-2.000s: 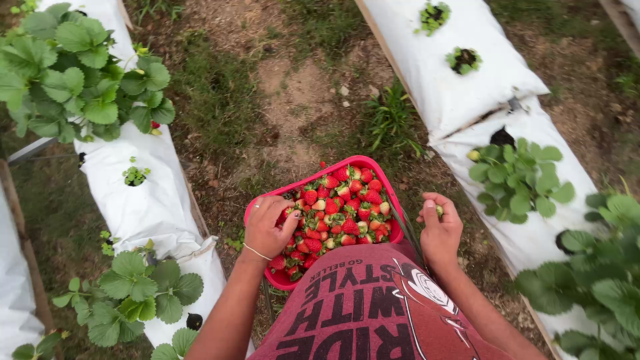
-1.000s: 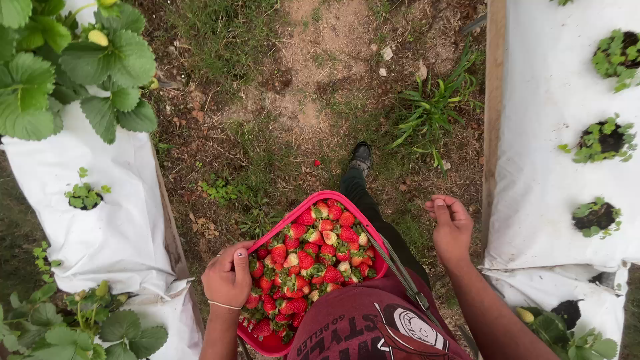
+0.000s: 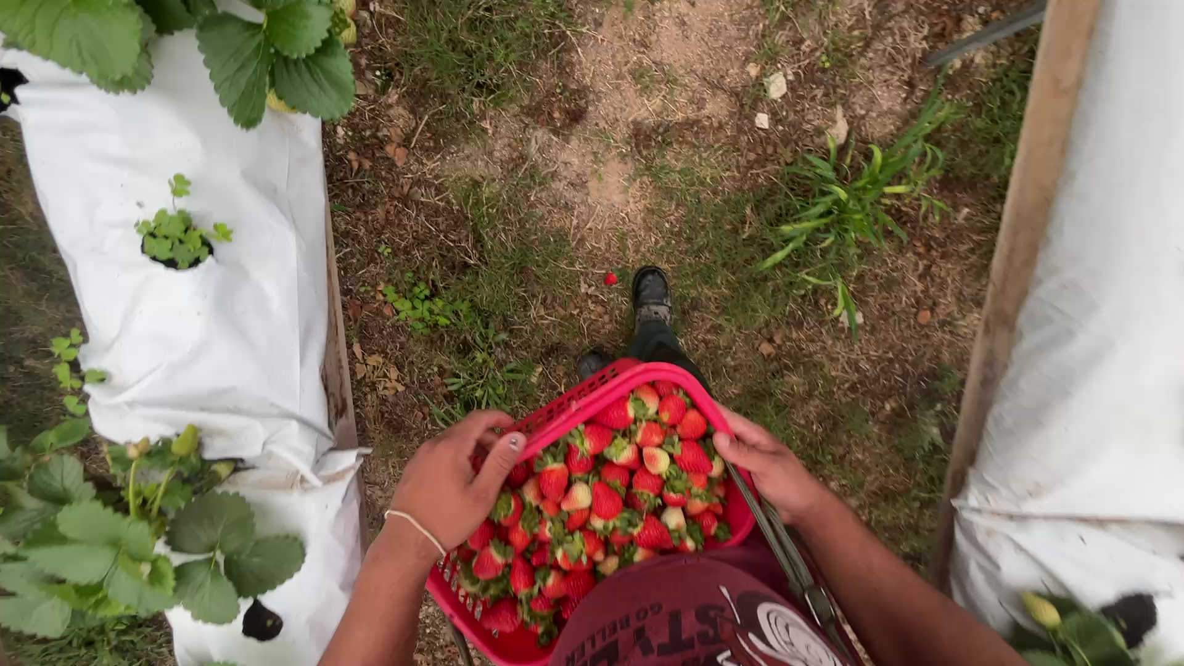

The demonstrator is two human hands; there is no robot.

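Observation:
A red plastic basket (image 3: 583,400) full of strawberries (image 3: 606,499) rests against the front of my maroon shirt, tilted, with a dark strap (image 3: 782,546) running from its right side. My left hand (image 3: 453,481) grips the basket's upper left rim, thumb over the edge and fingers outside; a thin pale band circles that wrist. At the upper right corner, my right hand (image 3: 768,467) holds the rim, its fingertips partly hidden. Most of the berries are red, some are pale near the stem.
White-covered growing beds (image 3: 203,324) (image 3: 1091,370) with wooden edge boards (image 3: 1004,277) flank the path. Strawberry plants (image 3: 102,555) grow on the left one. A single red berry (image 3: 610,278) lies on the ground beside my shoe (image 3: 651,291). A grassy clump (image 3: 856,203) grows at the right.
My right hand, apart from the basket in both earlier frames, has moved left onto its rim. The small green thing it held two seconds ago is out of it. My left hand stays at the basket.

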